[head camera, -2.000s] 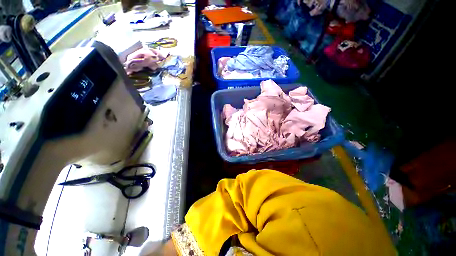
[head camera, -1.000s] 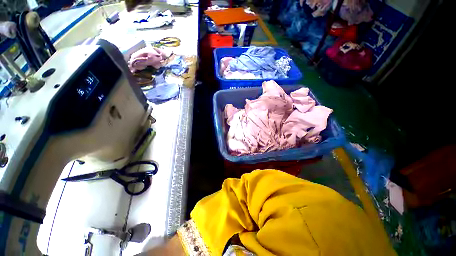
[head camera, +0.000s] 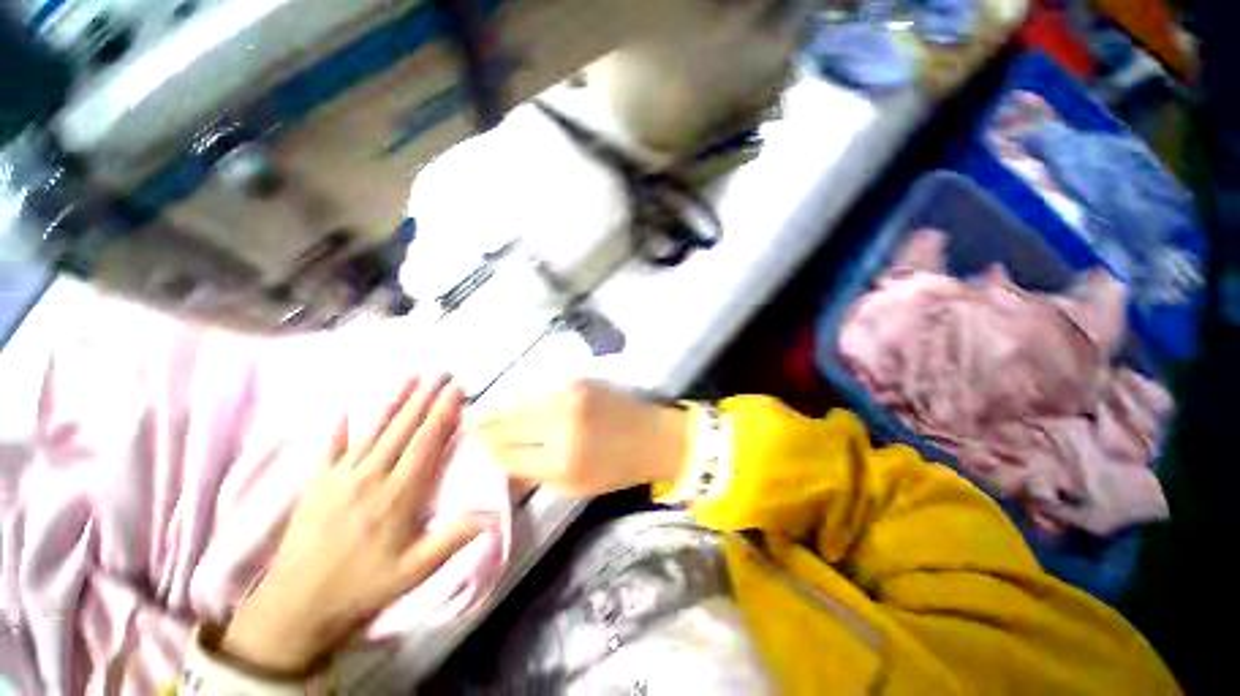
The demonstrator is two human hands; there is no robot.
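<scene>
A pale pink fabric piece (head camera: 177,462) lies spread and rumpled over the table at the left, reaching up to the sewing machine (head camera: 326,123). My left hand (head camera: 367,530) lies flat on the cloth, palm down, with its fingers extended toward the machine. My right hand (head camera: 578,438) is just right of it at the cloth's edge, fingers bent and blurred; whether it pinches the cloth is not clear. The needle area is blurred.
Black scissors (head camera: 666,218) lie on the machine bed beyond my hands. A small metal guide (head camera: 592,329) is right of the cloth. A grey-blue bin (head camera: 836,326) of pink pieces and a blue basket (head camera: 1044,89) with light blue cloth stand at the right.
The view has swung left and down, and is blurred. My left hand, both hands' fingers and the pink cloth now show; the bins sit farther right.
</scene>
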